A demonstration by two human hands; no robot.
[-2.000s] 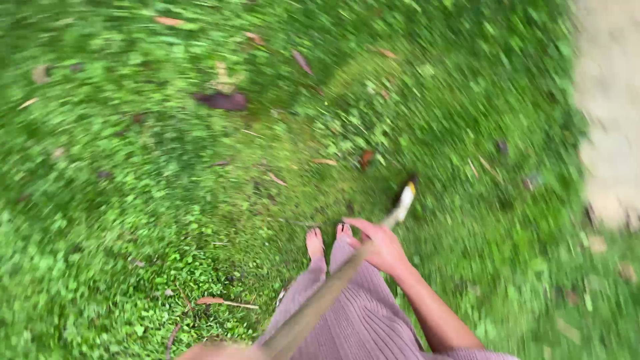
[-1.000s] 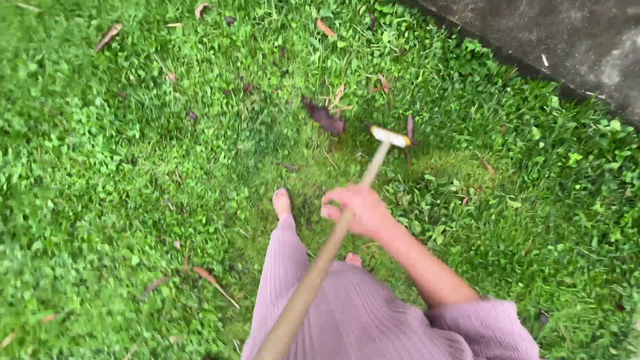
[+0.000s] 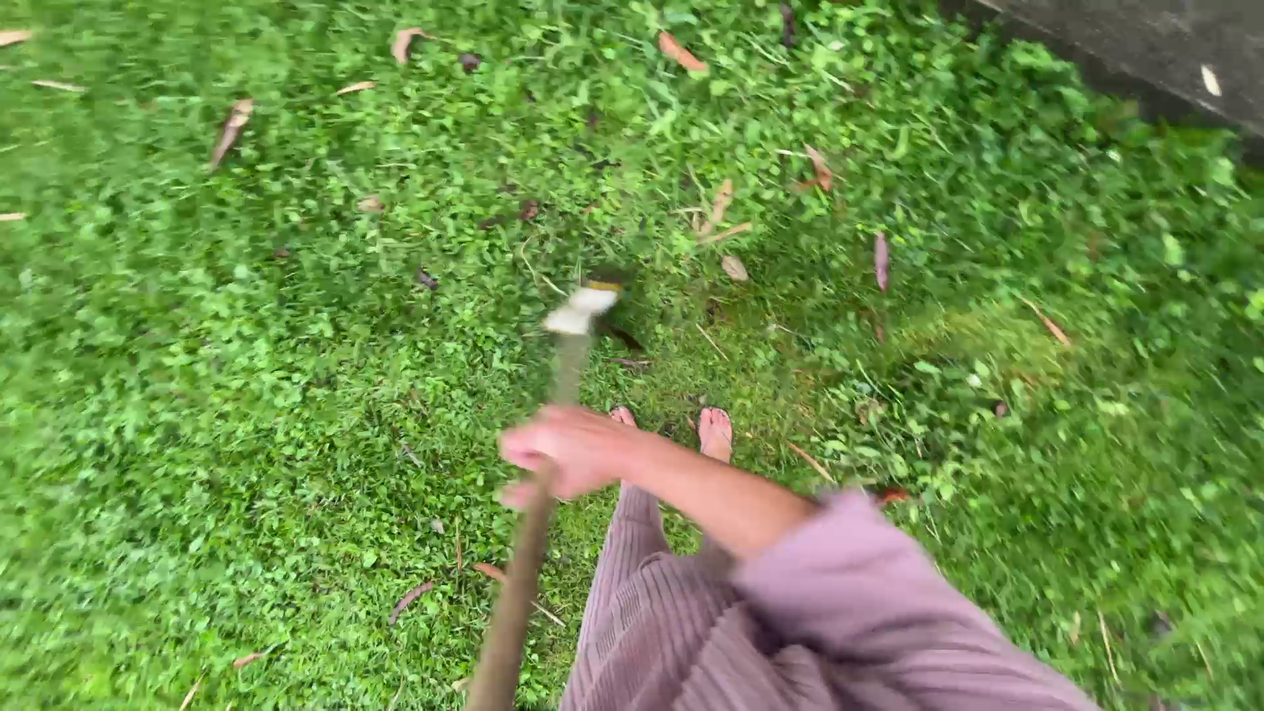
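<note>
A long wooden handle [image 3: 515, 602] runs from the bottom edge up to a small white head [image 3: 583, 308] with a yellow edge and a dark, blurred part at its far end; the kind of tool cannot be told. My right hand [image 3: 568, 452] is closed around the handle below the head. The head is over the grass [image 3: 346, 395], just beyond my feet; whether it touches is unclear. My left hand is out of view. Under the head lies something dark, partly hidden and blurred.
Dry brown leaves [image 3: 231, 133] and twigs lie scattered over the grass. A grey concrete slab [image 3: 1136, 49] borders the lawn at the upper right. My feet [image 3: 715, 430] stand on the grass below the tool's head.
My right hand and the tool's head have swung to the left. The dark purplish leaf seen beside the head one second ago no longer shows plainly in that spot.
</note>
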